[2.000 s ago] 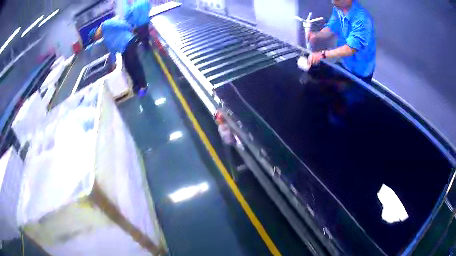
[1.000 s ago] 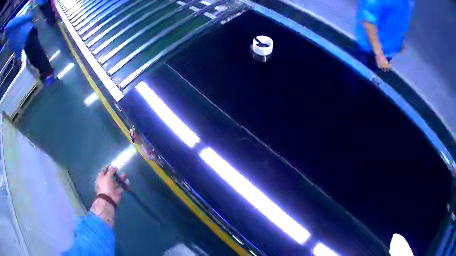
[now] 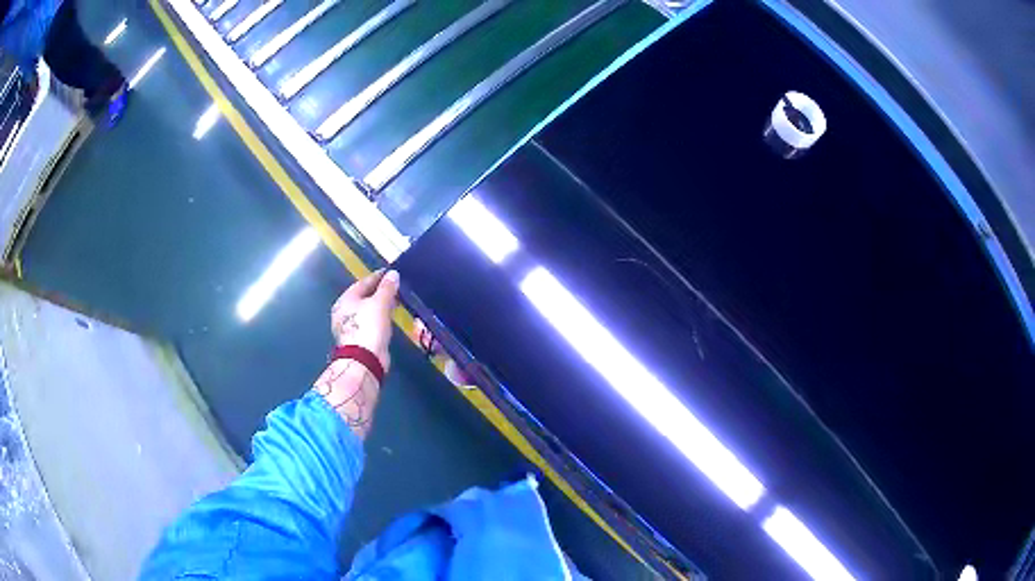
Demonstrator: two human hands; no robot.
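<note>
The huge glossy black display panel [image 3: 726,284] lies flat, with ceiling lights reflected in its near side. My left hand [image 3: 365,316], bare with a dark red wristband, is at the panel's near-left corner beside the end of the roller rail. Its fingertips are pinched on the corner edge; the undersides of the fingers are hidden. My right hand is not in view. A white tape roll [image 3: 798,121] with a dark centre stands on the glass toward the far side. A small white piece [image 3: 967,573] is cut off at the bottom right edge.
Metal conveyor rollers [image 3: 392,85] run beyond the panel's left end. A yellow line [image 3: 261,159] crosses the green floor beside the conveyor. A large whitish block [image 3: 102,397] stands at left. A person's dark trouser leg [image 3: 85,57] shows at top left. Blue clothing [image 3: 477,539] is at bottom centre.
My left hand has moved from over the floor to the panel's corner. The view has shifted, bringing the rollers closer. The person across the panel is out of view.
</note>
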